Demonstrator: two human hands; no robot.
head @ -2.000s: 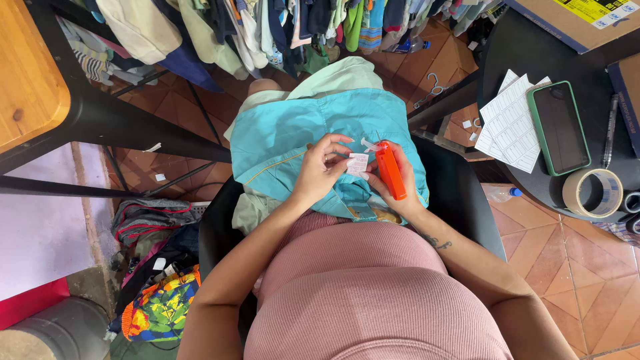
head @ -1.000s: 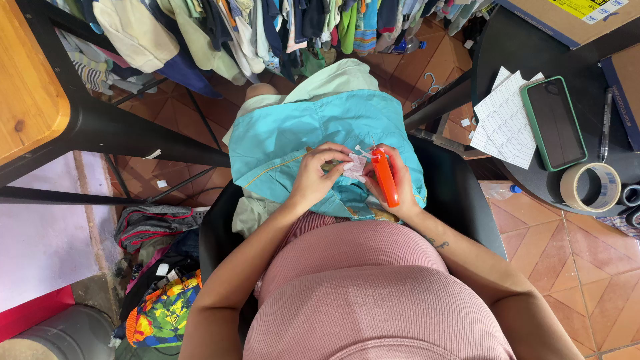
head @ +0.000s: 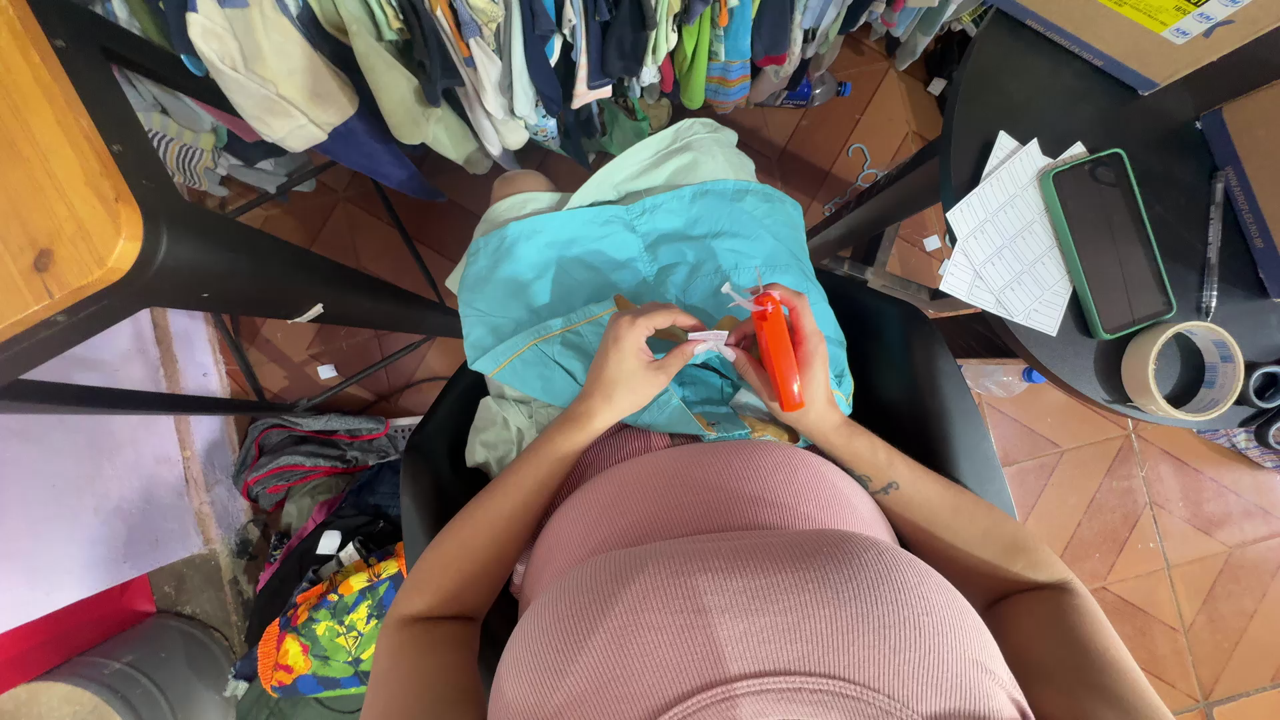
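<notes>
A turquoise garment (head: pixel 560 270) with yellow stitching lies across my lap, over a pale green cloth (head: pixel 670 155). My left hand (head: pixel 640 360) pinches the left side of a small white fabric label (head: pixel 709 339) between thumb and fingers. At the label's other side are the fingertips of my right hand (head: pixel 800 350), which also holds an orange tagging gun (head: pixel 779 355) against the palm. White plastic fasteners stick out at the top of the tool. The part of the garment beneath both hands is partly hidden.
Small clothes (head: pixel 620 60) hang on a rack ahead. On the black round table (head: pixel 1010 90) at right are printed sheets (head: pixel 1010 240), a phone (head: pixel 1110 245), a pen (head: pixel 1213 245), a tape roll (head: pixel 1183 370) and cardboard boxes (head: pixel 1130 40). Folded clothes (head: pixel 330 620) are piled at lower left, near a wooden-topped stool (head: pixel 60 190).
The white label, held up and spread two seconds ago, is now lower and smaller in view between my fingertips. The orange tagging gun stays in my right hand.
</notes>
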